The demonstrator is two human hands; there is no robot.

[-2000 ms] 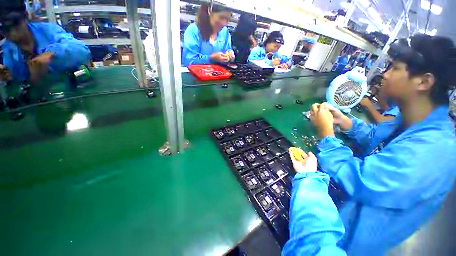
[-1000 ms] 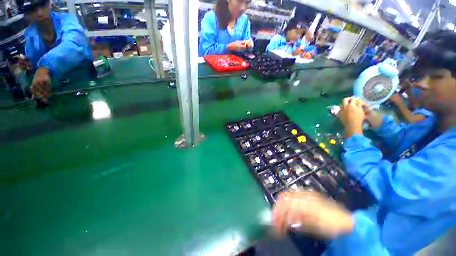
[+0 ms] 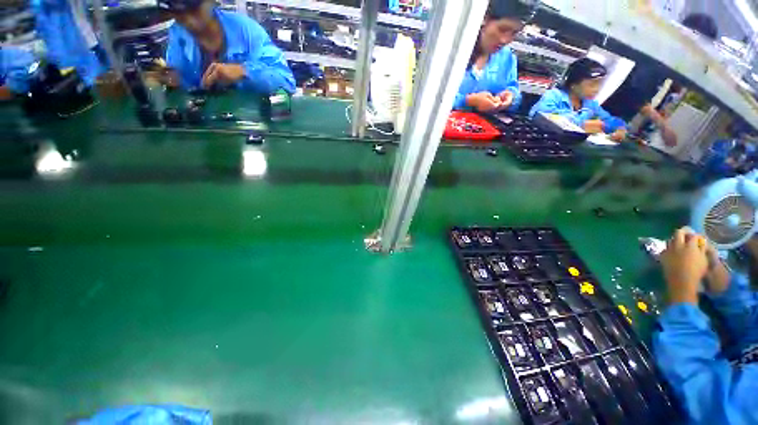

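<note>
No hand of mine shows. A piece of blue sleeve point(image 3: 150, 415) is cut off by the bottom edge at left, and no hand is visible with it. A large black pocket tray point(image 3: 592, 359) lies on the green bench at right. Small dark device units with pale or metallic parts point(image 3: 517, 349) sit in its left columns. Several pockets on the right side hold no unit. Small yellow pieces point(image 3: 587, 288) lie on the tray and beside its right edge.
A metal post point(image 3: 415, 149) stands on the green bench point(image 3: 249, 307). A neighbour's hands point(image 3: 686, 261) are at right, near small shiny bits and a light blue fan point(image 3: 728, 217). Across the bench are several workers, a red bin point(image 3: 470, 126) and a black tray point(image 3: 540, 149).
The view has swung left, so tray and post appear further right. The blurred hand over the tray's near end is gone from view. A blue sleeve edge has appeared at bottom left.
</note>
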